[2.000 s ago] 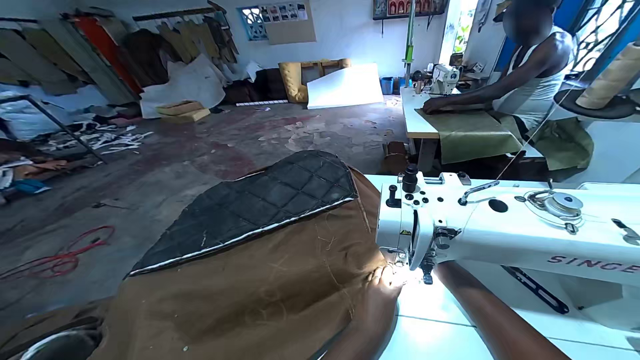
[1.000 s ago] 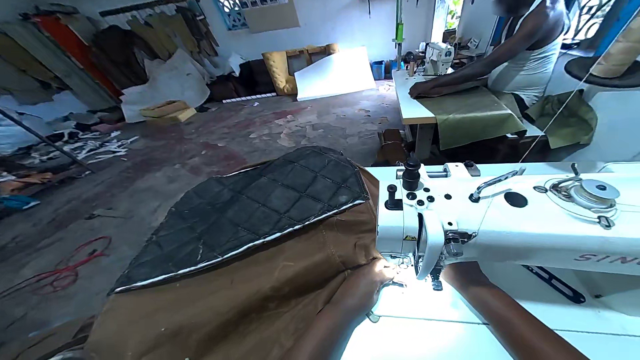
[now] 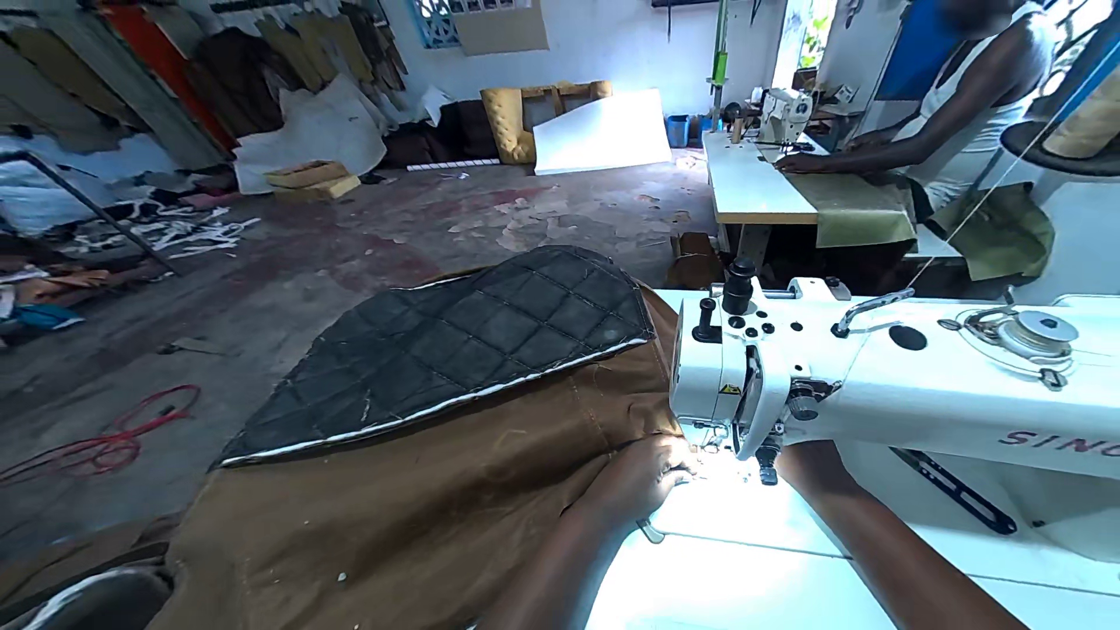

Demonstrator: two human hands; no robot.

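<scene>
A white Singer sewing machine (image 3: 910, 367) stands on a white table at the right, its needle area brightly lit. My left hand (image 3: 654, 472) lies on brown fabric (image 3: 367, 534) just left of the needle, fingers bent at the cloth's edge. The fabric spreads left and down, with a quilted black panel (image 3: 490, 337) edged in white piping on it. My right hand (image 3: 807, 459) reaches behind the machine head; its fingers are hidden, so I cannot tell what they hold. A slotted black metal bar (image 3: 958, 493) lies on the table under the machine arm.
A person (image 3: 945, 114) works at another sewing machine (image 3: 785, 115) on a white table (image 3: 759, 184) at the back right, with green fabric (image 3: 853, 210) hanging over its edge. A red cable (image 3: 114, 437) and fabric scraps (image 3: 166, 229) lie on the floor at the left.
My left hand stays beside the needle; its fingers look more bent than before. The other person leans differently at the far machine. The brown fabric has shifted slightly.
</scene>
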